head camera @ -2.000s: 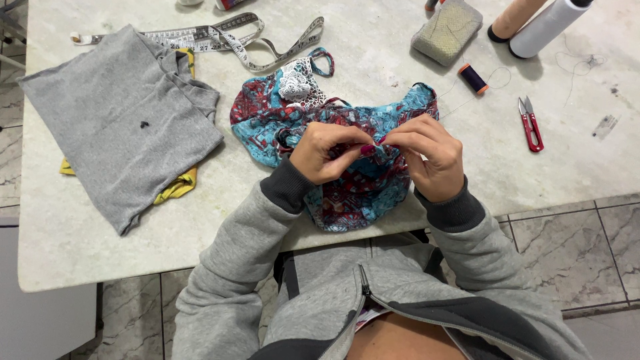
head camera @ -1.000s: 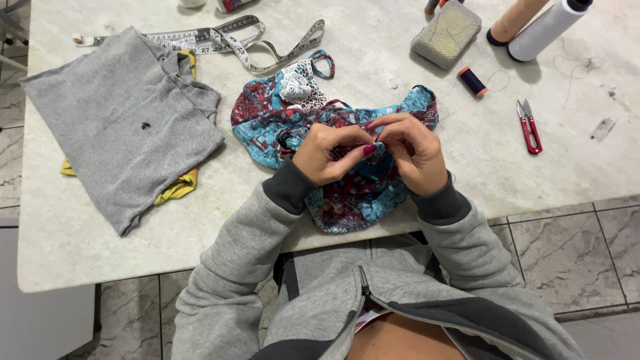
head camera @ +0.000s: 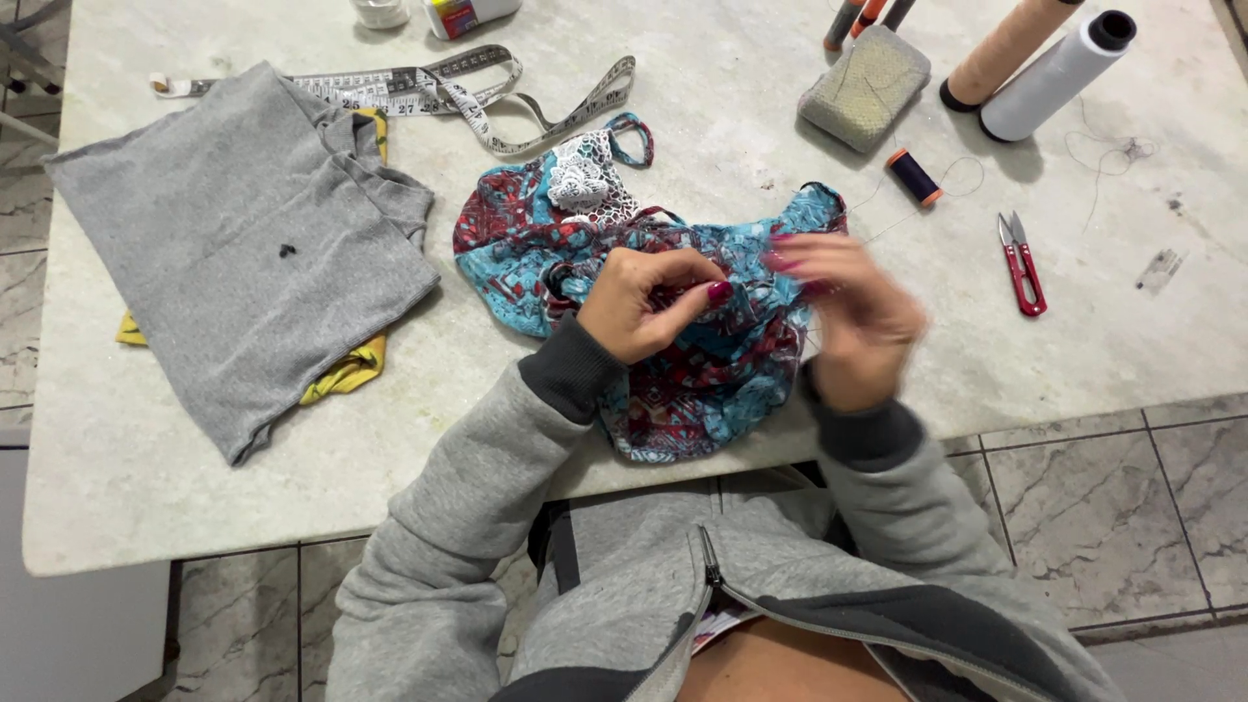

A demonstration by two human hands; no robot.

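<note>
A blue and dark red patterned garment [head camera: 682, 409] with white lace trim [head camera: 588, 180] lies bunched near the table's front edge. My left hand [head camera: 651, 300] pinches its fabric between thumb and forefinger. Just to the right, my right hand [head camera: 853, 307] is blurred over the garment's right part; whether its fingers hold a needle or thread cannot be told. A dark thread spool with orange ends [head camera: 914, 178] lies beyond that hand, with loose thread near it. Farther right are red-handled thread snips [head camera: 1022, 265], their blades pointing away from me.
On the left, a folded grey cloth [head camera: 244, 263] covers part of a yellow cloth [head camera: 351, 375]. A tape measure [head camera: 468, 97] curls behind the garment. A pincushion-like block [head camera: 866, 88] and two large thread cones [head camera: 1058, 73] stand at the back right of the table [head camera: 244, 507].
My right hand has moved right, away from my left hand; one second ago their fingertips were close together. My left hand stays at the fabric.
</note>
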